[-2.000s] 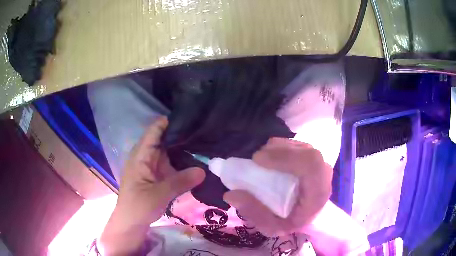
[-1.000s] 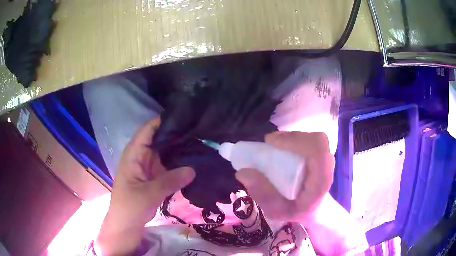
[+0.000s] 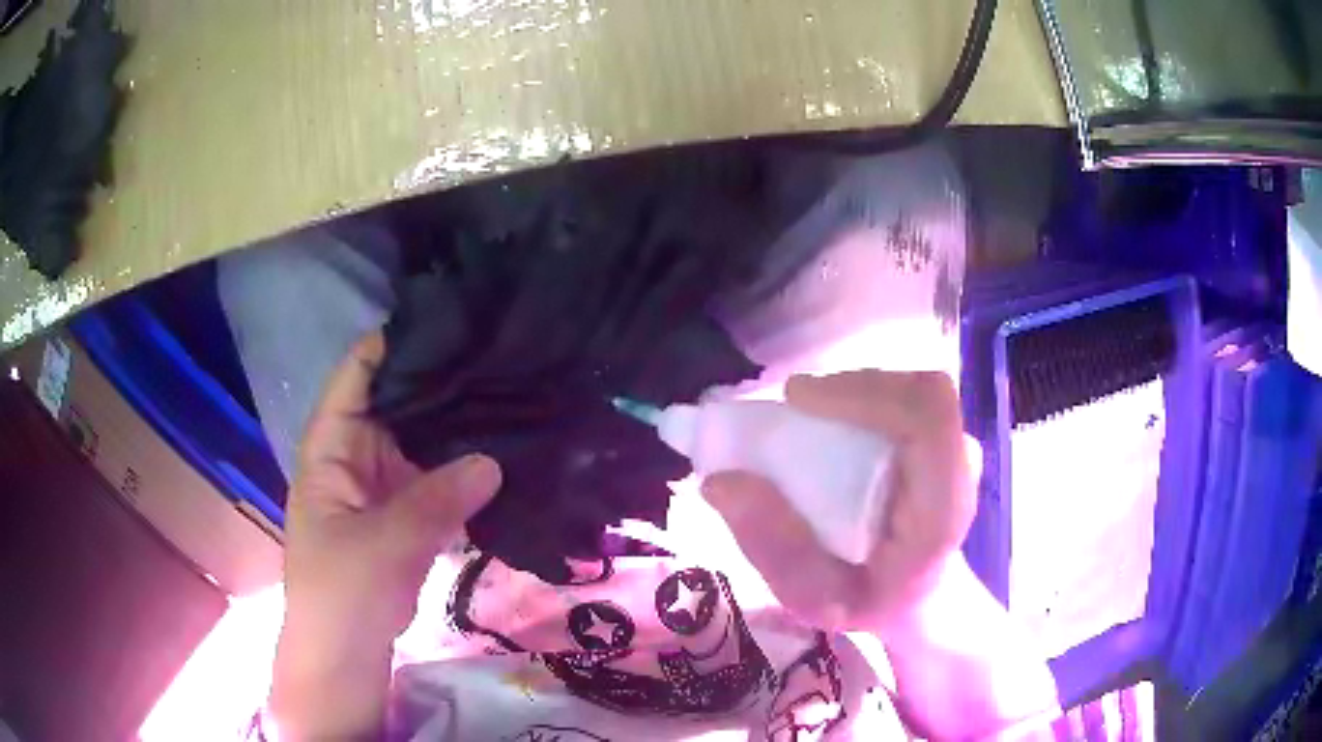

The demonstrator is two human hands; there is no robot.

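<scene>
A limp bunch of dark pieces [image 3: 537, 348] with jagged edges lies over my lap. My left hand [image 3: 380, 486] holds the bunch at its left edge, thumb on top and fingers partly hidden beneath. My right hand [image 3: 884, 500] is closed around a white glue bottle [image 3: 790, 461]. The bottle's thin greenish tip points left, over the right part of the bunch; whether it touches cannot be told. Another black ragged clump [image 3: 61, 131] lies at the far left of the table.
The tan shiny table [image 3: 435, 87] spans the top, with a black cable [image 3: 969, 73] at its right. A blue tub [image 3: 1000, 478] at the right holds a dark comb-like row and a white sheet [image 3: 1084, 507]. A cardboard box [image 3: 160, 478] stands at lower left.
My left hand has moved left and the bunch now lies more spread out, with more of its surface showing. The bottle has moved slightly right. The view has shifted a little.
</scene>
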